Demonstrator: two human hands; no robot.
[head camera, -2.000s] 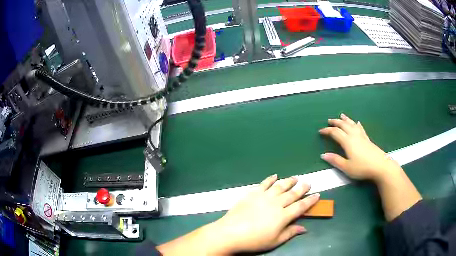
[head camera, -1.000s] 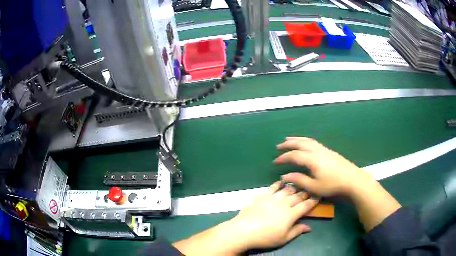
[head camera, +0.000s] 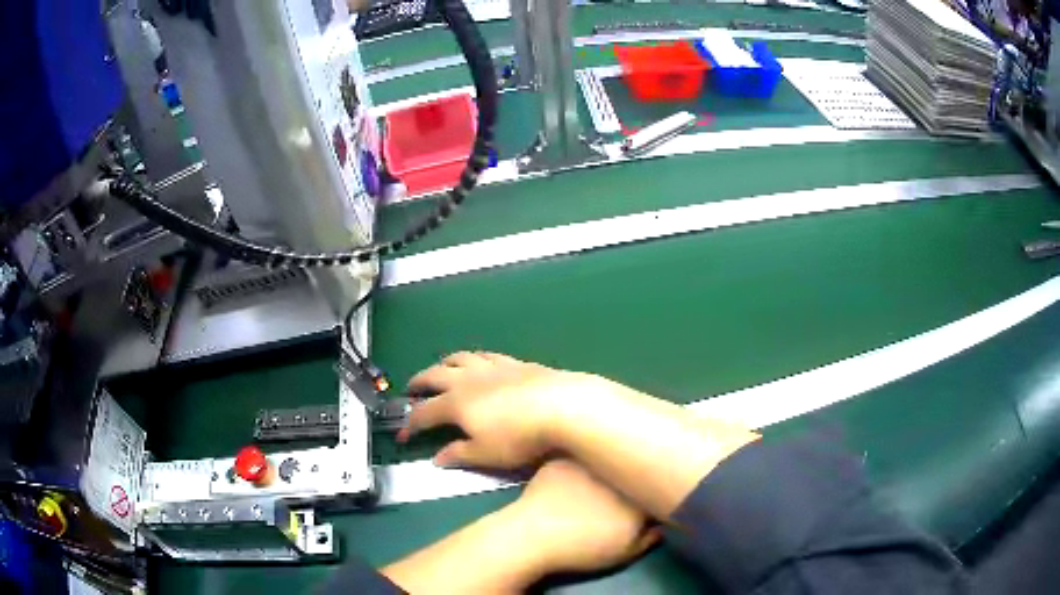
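A narrow dark-grey metal fixture with a row of holes (head camera: 305, 422) lies through the open side of the machine frame, its right end sticking out past the frame onto the belt. My right hand (head camera: 494, 407) crosses over my left wrist area and has its fingers at that end, which they partly hide; the grip looks light. My left hand (head camera: 587, 521) lies low on the green belt under my right forearm. Its fingers are hidden, so whether it holds anything cannot be seen. The orange block is not visible.
The silver machine frame (head camera: 355, 465) with a red button (head camera: 250, 464) stands at left, a black ribbed hose (head camera: 474, 163) hanging above. Across the belt are red bins (head camera: 430, 140), a blue bin (head camera: 740, 72) and stacked trays (head camera: 930, 70). A grey piece (head camera: 1041, 249) lies at the right edge.
My right hand has moved left across my left hand to the fixture's end. The fixture has come right, out past the frame. The orange block has gone from sight. The view has shifted slightly.
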